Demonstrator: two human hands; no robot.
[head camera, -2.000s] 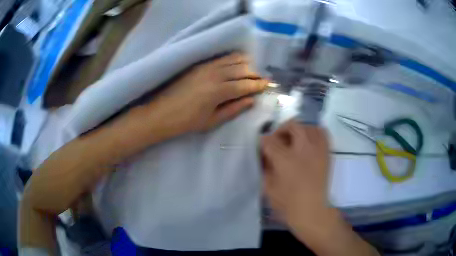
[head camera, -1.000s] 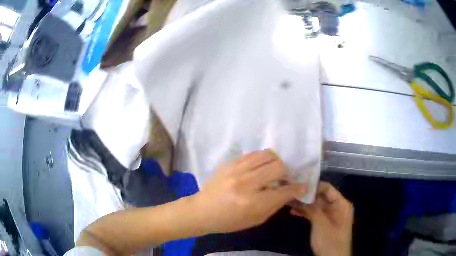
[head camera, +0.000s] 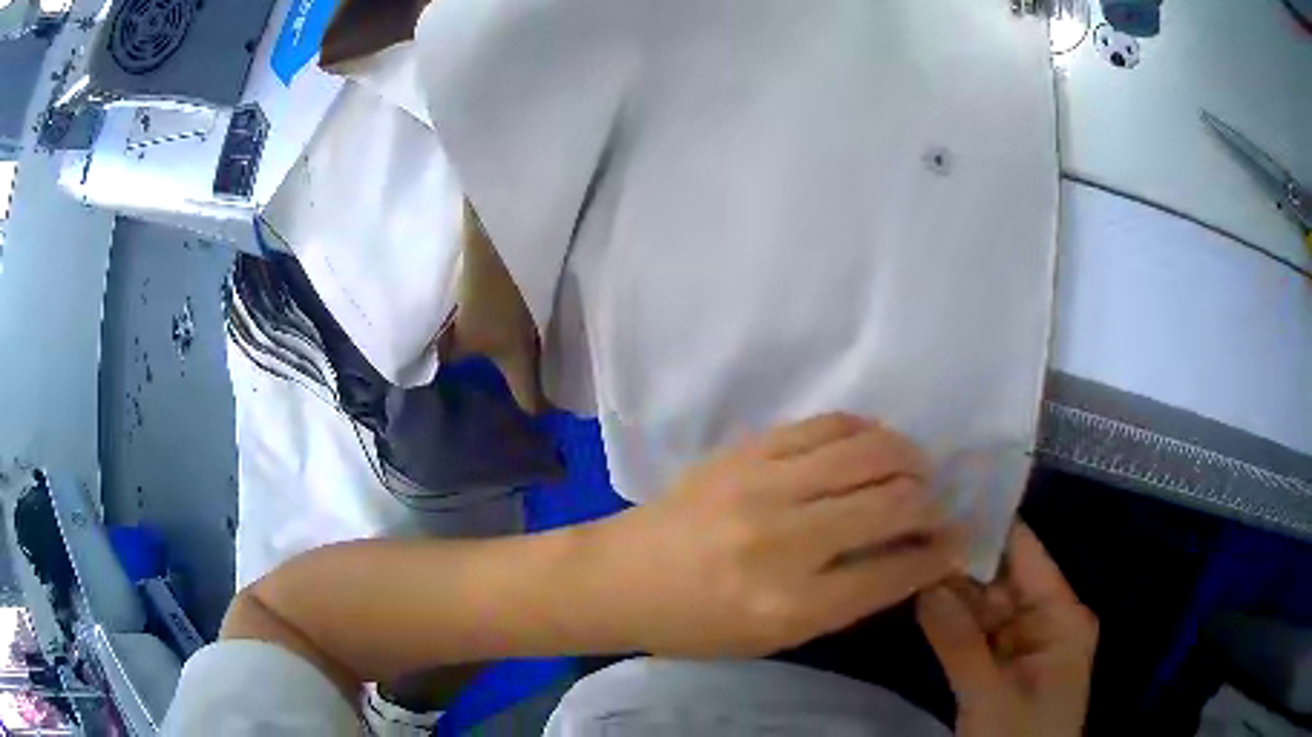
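A large whitish-grey garment panel lies wrong side up over the table and hangs over its front edge, with a small dark round mark at upper right. My left hand lies on its lower part, fingertips at the lower right corner. My right hand pinches that corner from below, beside my left fingertips. Tan-brown cloth shows at the panel's left. The machine's metal parts are cut off at the top edge.
Snips lie at the right, cut off by the picture's edge. A measuring scale runs along the table front. A grey box stands upper left. Dark layered cut pieces hang at left. A small football-patterned item is near the machine.
Since the first frame, both hands have moved from near the needle to the panel's lower corner. In the last second the view has shifted; the hands still hold that corner.
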